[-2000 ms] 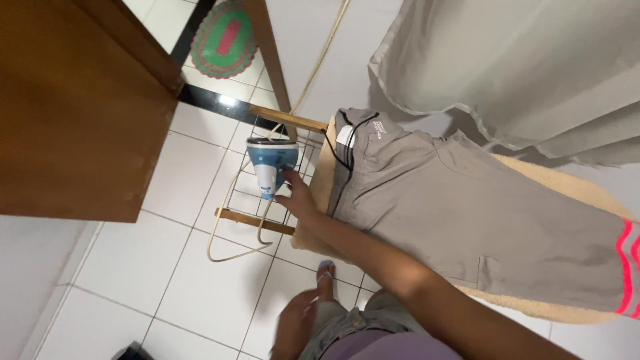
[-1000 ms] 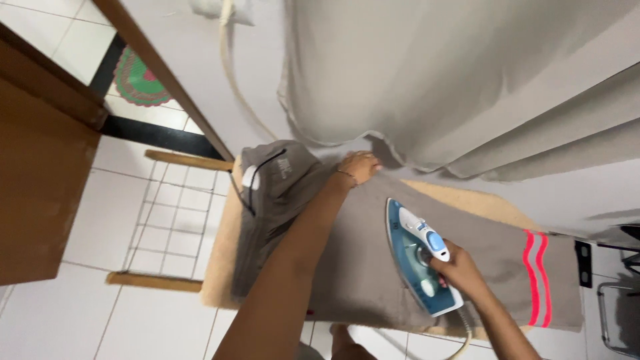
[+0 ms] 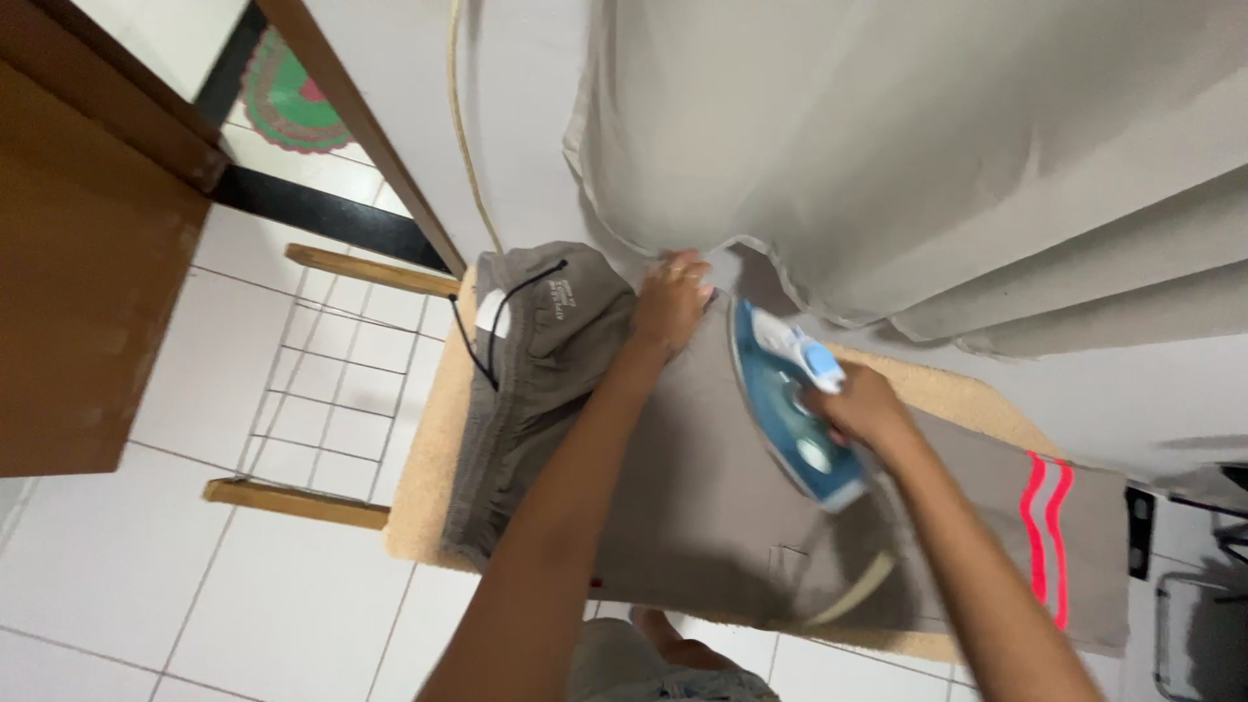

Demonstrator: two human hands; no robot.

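Grey trousers (image 3: 702, 458) with a gathered waistband, dark drawstring and pink stripes near the hem lie along an ironing board (image 3: 424, 487) with a beige cover. My right hand (image 3: 863, 409) grips the handle of a blue and white clothes iron (image 3: 795, 419), which is over the upper leg of the trousers, its tip toward the curtain. Flat on the fabric by the far edge, left of the iron, rests my left hand (image 3: 673, 292); it holds no object that I can see. Part of the iron's cord (image 3: 858, 590) shows blurred below it.
A wire rack (image 3: 331, 390) between wooden bars extends from the board's left end. A pale curtain (image 3: 829, 146) hangs along the far side. A brown wooden door (image 3: 88, 263) is at the left, a green and pink rug (image 3: 292, 97) beyond the doorway. Something dark with a metal frame (image 3: 1199, 604) is at the right.
Two seconds ago the iron was over the wire rack with a hand at it; now it is over the trousers. Since one second ago, my right hand has moved it slightly toward the far edge.
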